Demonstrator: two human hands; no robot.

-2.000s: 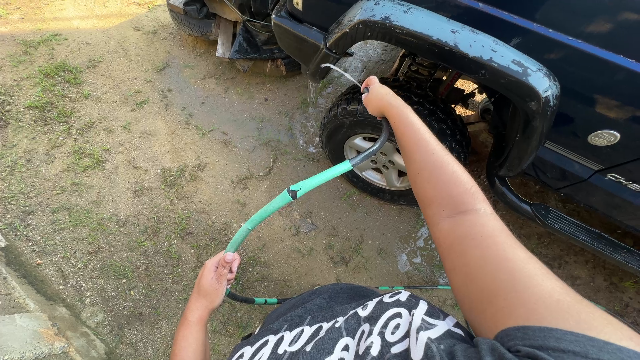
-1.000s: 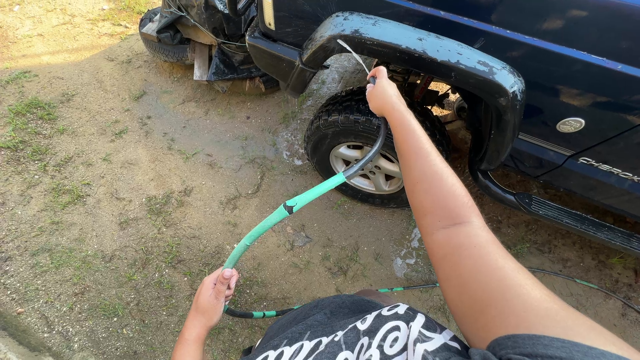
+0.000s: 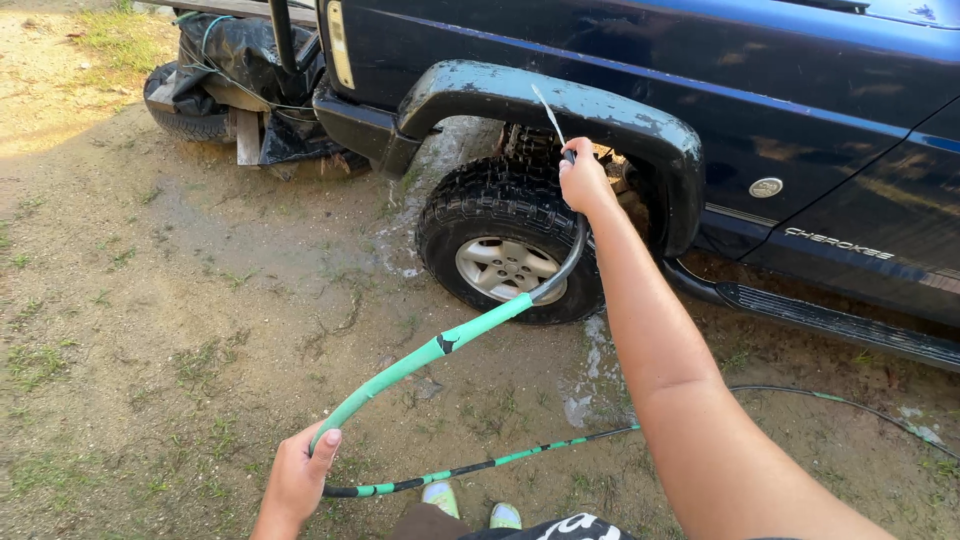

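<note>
My right hand (image 3: 583, 178) grips the black end of a garden hose (image 3: 405, 363) in front of the wheel arch. A thin stream of water (image 3: 550, 114) leaves the hose end toward the faded fender flare (image 3: 540, 86) of a dark blue vehicle (image 3: 630, 45). My left hand (image 3: 298, 466) holds the hose lower down, at its green-covered stretch. Between my hands the hose curves past the front wheel's silver rim (image 3: 507, 264). The knobbly tire (image 3: 480, 202) looks wet. From my left hand the green and black hose runs right along the ground.
At the upper left, a tire (image 3: 187, 124) lies by a black plastic sheet (image 3: 225, 56) and wood pieces. A side step (image 3: 840, 311) runs under the door. Wet ground (image 3: 300, 247) with foamy patches surrounds the wheel. My shoes (image 3: 441, 496) show at the bottom.
The view has shifted, and more of the vehicle's side and my shoes now show. Both hands keep their hold on the hose, and water still comes from its end.
</note>
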